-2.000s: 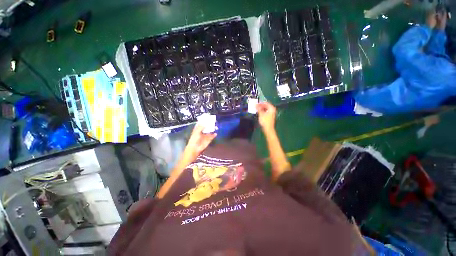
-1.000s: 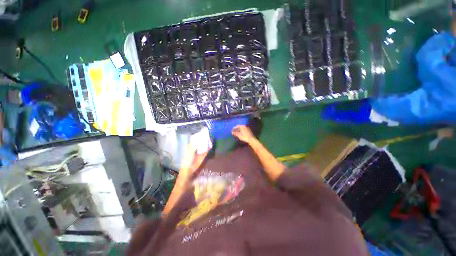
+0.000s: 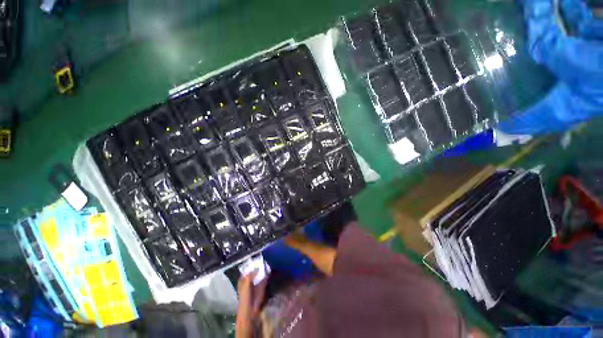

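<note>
A large glossy black blister tray [image 3: 228, 168] with dark parts and tiny yellow dots in its pockets lies at a slant on the green bench, with a pale liner [image 3: 119, 224] showing around its edge. My left hand [image 3: 247, 297] is below the tray's front edge and holds a stack of white pieces [image 3: 255, 268]. My right hand [image 3: 303, 247] is at the front edge, right of the left hand, over something blue. Its fingers are blurred, and I cannot tell whether it holds anything. No white pieces are clearly visible in the tray pockets.
A second black tray [image 3: 423, 82] lies at right, with a white piece [image 3: 403, 150] at its near corner. Yellow and light-blue sheets [image 3: 99, 270] lie at left beside a small white-faced part [image 3: 75, 196]. Stacked trays [image 3: 506, 231] stand lower right. A blue-sleeved person [image 3: 562, 86] is at far right.
The view has shifted and rotated, so the tray appears lower and more slanted. My right hand held a white piece at the tray's right corner, then drew back empty-looking; now it is at the front edge.
</note>
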